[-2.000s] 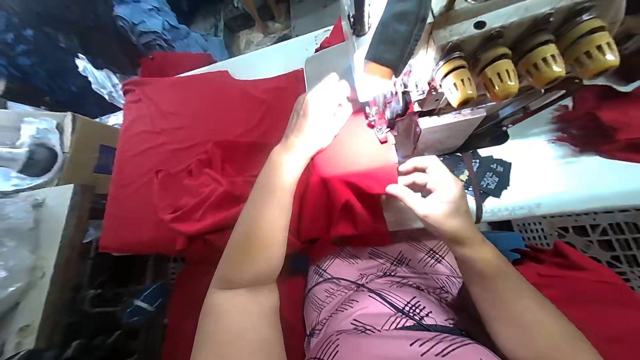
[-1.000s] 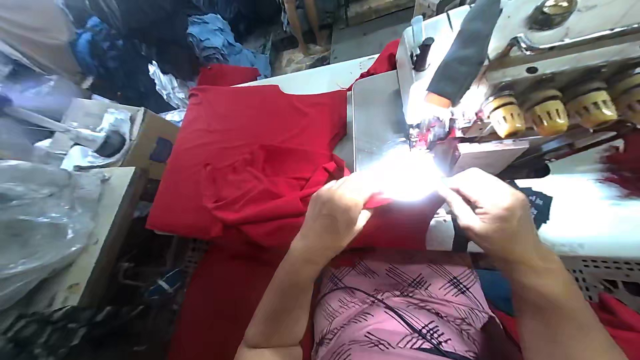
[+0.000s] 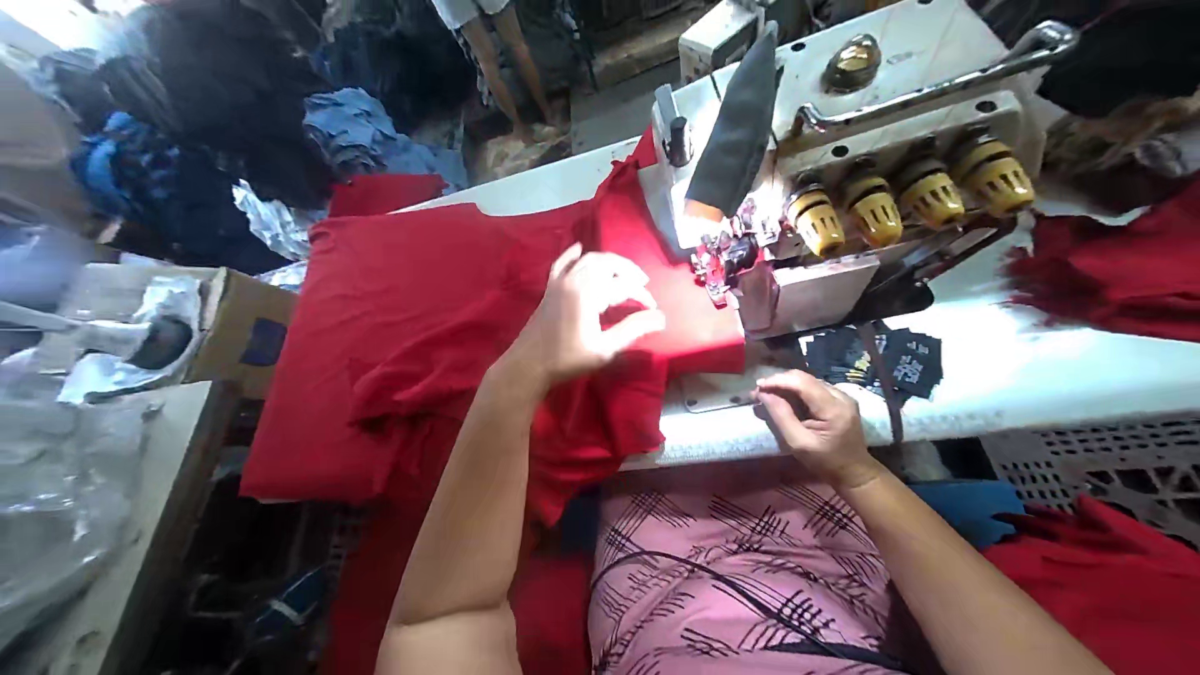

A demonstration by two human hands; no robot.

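Observation:
Red fabric [image 3: 431, 281] lies spread over the table to the left of an overlock sewing machine [image 3: 844, 159], and one edge of it reaches under the machine's lit presser foot [image 3: 717, 277]. Over the cloth, just left of the foot, is my left hand [image 3: 595, 309], its fingers apart and curved; whether it touches the fabric is hard to tell. My right hand [image 3: 816, 422] is at the table's front edge, right of the cloth, with thumb and forefinger close together near a metal plate [image 3: 717, 392]. Whether anything thin is between those fingers cannot be seen.
Black printed labels [image 3: 914, 361] lie by the machine's base. More red fabric [image 3: 1116, 272] is at the right, with another red pile [image 3: 1106, 581] below by a white plastic crate [image 3: 1078, 459]. A cardboard box [image 3: 248, 328] stands left. Behind, a person's legs [image 3: 506, 66] show.
My left hand has moved back from the bright spot by the needle area, and its fingers have spread. My right hand has drawn away from the presser foot toward the table's front edge.

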